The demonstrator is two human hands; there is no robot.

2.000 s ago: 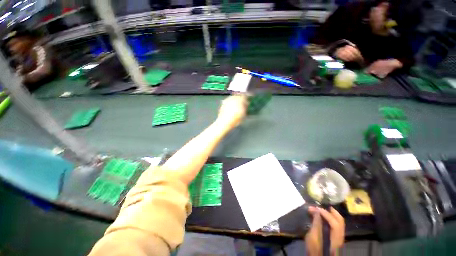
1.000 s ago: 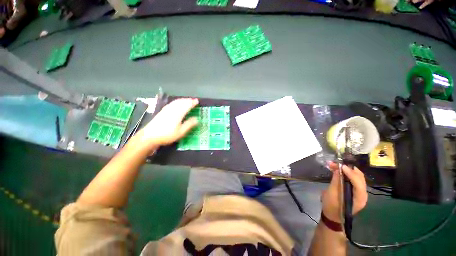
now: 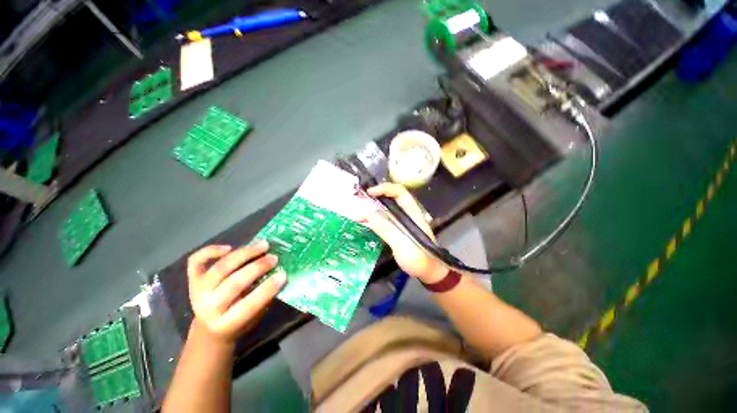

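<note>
A green circuit board panel (image 3: 325,262) lies over or just above the white sheet (image 3: 327,185), covering most of it; any gap between them cannot be told. My left hand (image 3: 234,290) holds the panel's left edge, with its fingertips on the board. My right hand (image 3: 404,234) holds the black soldering iron (image 3: 396,216) over the panel's upper right side. The iron's tip is blurred near the sheet, and its contact with the board cannot be told. The iron's cable loops right to the solder feeder (image 3: 545,93).
The solder waste cup (image 3: 414,159) and yellow sponge (image 3: 464,155) stand beyond my right hand. A green solder reel (image 3: 457,26) is behind the feeder. Board panels lie on the conveyor (image 3: 212,141) and at lower left (image 3: 111,363). A blue tool (image 3: 250,22) lies across the belt.
The view has turned and shifted. The panel that was under my left hand is now over the white sheet. My right hand and iron have moved from the cup to the panel.
</note>
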